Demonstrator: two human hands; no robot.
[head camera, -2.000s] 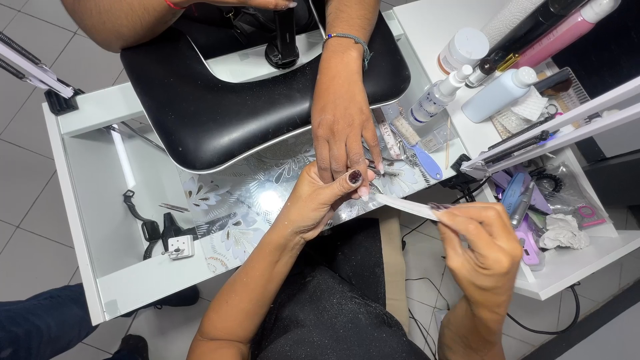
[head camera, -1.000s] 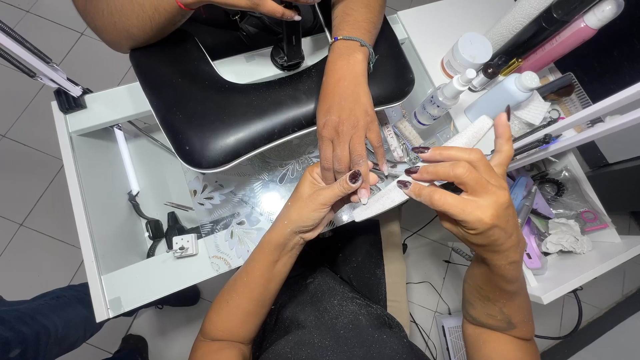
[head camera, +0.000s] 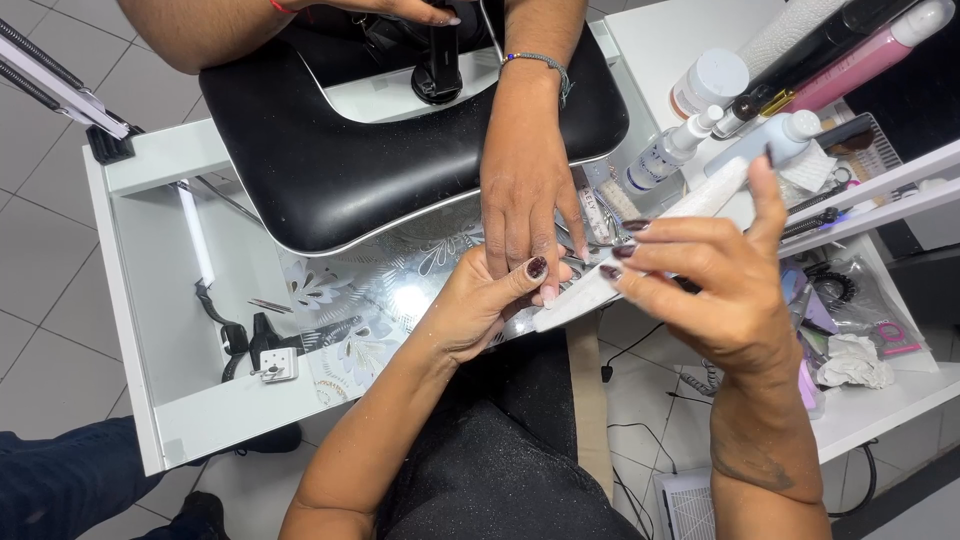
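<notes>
My left hand (head camera: 480, 300) holds the fingers of another person's hand (head camera: 521, 180) from below, its thumb lying over them. That hand wears a braided cord bracelet and reaches across a black padded armrest (head camera: 375, 180). In my right hand (head camera: 697, 285) is a long white nail file (head camera: 581, 300), pinched between thumb and fingers, with one finger raised. The file slants down to the left, its lower end beside a long pale nail (head camera: 549, 295) of the held hand. Whether file and nail touch, I cannot tell.
The glass-topped desk (head camera: 232, 416) holds a small white block with metal bits (head camera: 277, 365). At right stand a spray bottle (head camera: 664, 159), a white-lidded jar (head camera: 709, 82) and a pale blue bottle (head camera: 765, 142). An open drawer (head camera: 911, 360) holds crumpled tissue (head camera: 855, 361). Lamp arms (head camera: 56, 82) flank the desk.
Two seconds ago the file showed narrow, edge-on; now its broad face shows. My right hand has turned and raised a finger. My left hand keeps hold of the other person's fingers.
</notes>
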